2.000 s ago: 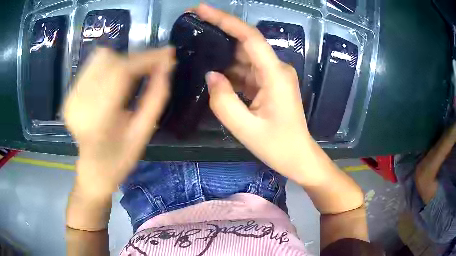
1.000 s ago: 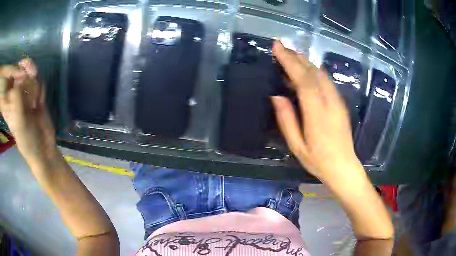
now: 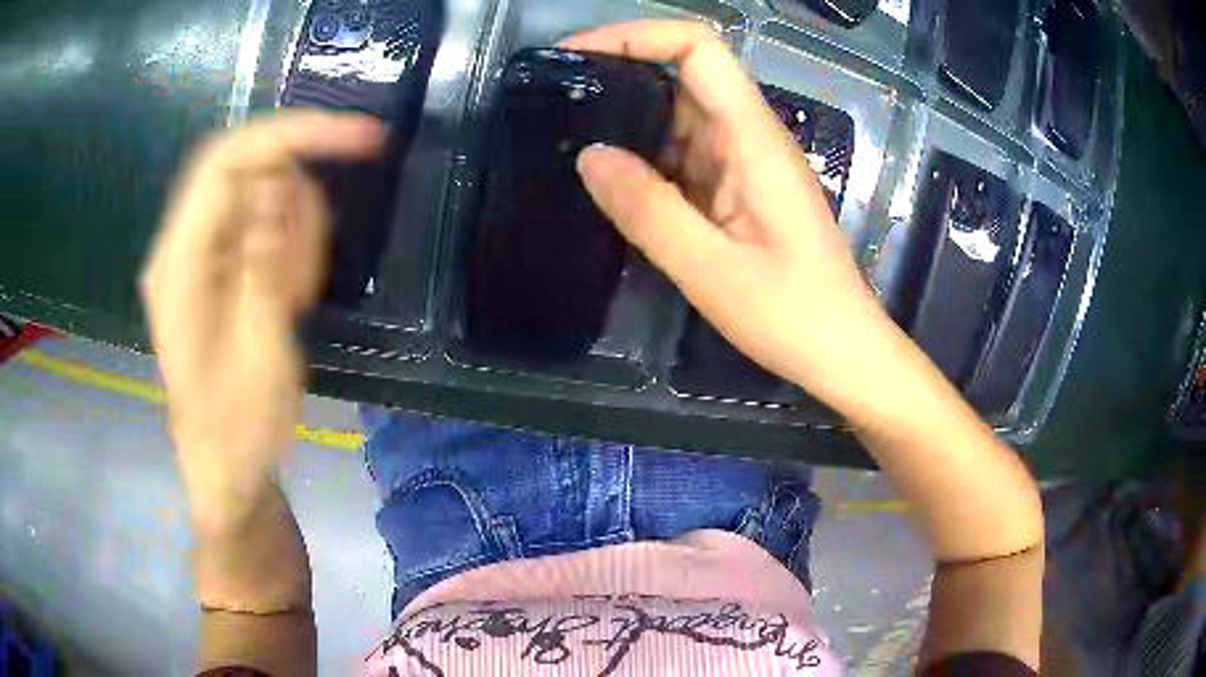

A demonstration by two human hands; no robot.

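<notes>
A black phone case [image 3: 549,238] is held by my right hand [image 3: 741,212] over the second pocket from the left of a clear blister tray [image 3: 456,172]. My right fingers are behind its top and right edge, and the thumb lies on its face. My left hand [image 3: 245,265] is blurred, over the leftmost pocket and its black case [image 3: 377,79]; I cannot tell if its fingers hold anything. More black cases, one with a woven-look top [image 3: 827,146], lie in the pockets to the right, partly behind my right hand and forearm.
The tray lies on a dark green belt-like bench [image 3: 106,159]. Its front edge curves past my waist. A back row of pockets holds more black cases [image 3: 985,46] at the upper right. Grey floor with a yellow line [image 3: 99,376] shows below. A dark blurred shape is at the lower right.
The tray shows further right and tilted in view. My left hand has come in from the left over the leftmost case. My right hand has moved left and now grips a raised case.
</notes>
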